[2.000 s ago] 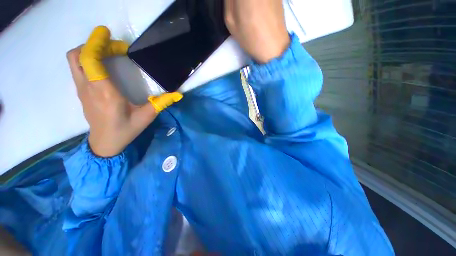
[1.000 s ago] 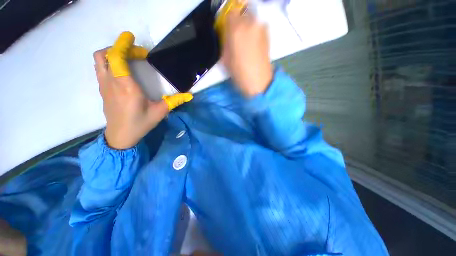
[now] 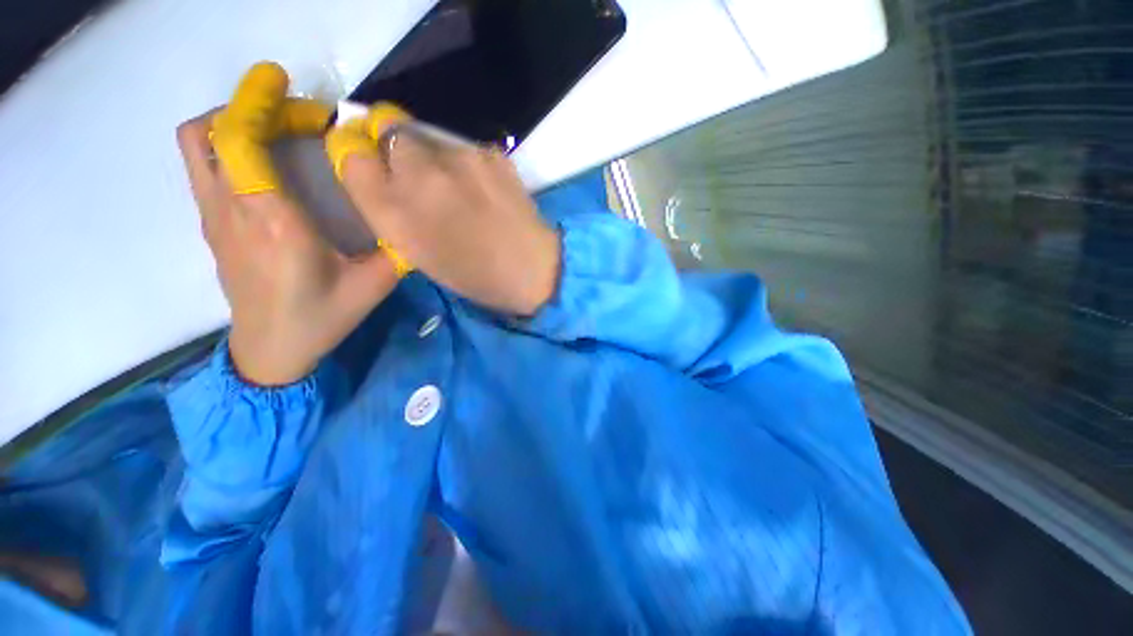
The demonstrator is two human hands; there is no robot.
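A glossy black phone screen assembly (image 3: 497, 62) lies at a slant over the white bench top at the top centre. My left hand (image 3: 267, 230), with yellow finger cots, holds its near-left end between fingers and thumb. My right hand (image 3: 447, 205), also with yellow cots, is over the near end of the screen and covers it. A small white folded wipe (image 3: 416, 121) is pinched in its fingertips against the glass. The left thumb is mostly hidden behind my right hand.
The white bench top (image 3: 100, 224) runs across the upper left to a rounded corner at upper right. A dark object (image 3: 37, 31) is cut off at the top left corner. A ribbed, glassy surface (image 3: 820, 236) stands at the right. Part of a person shows at lower left.
My right hand has moved from the far right part of the screen down and left to its near end. The screen's far rounded corner now shows. My left hand keeps its hold.
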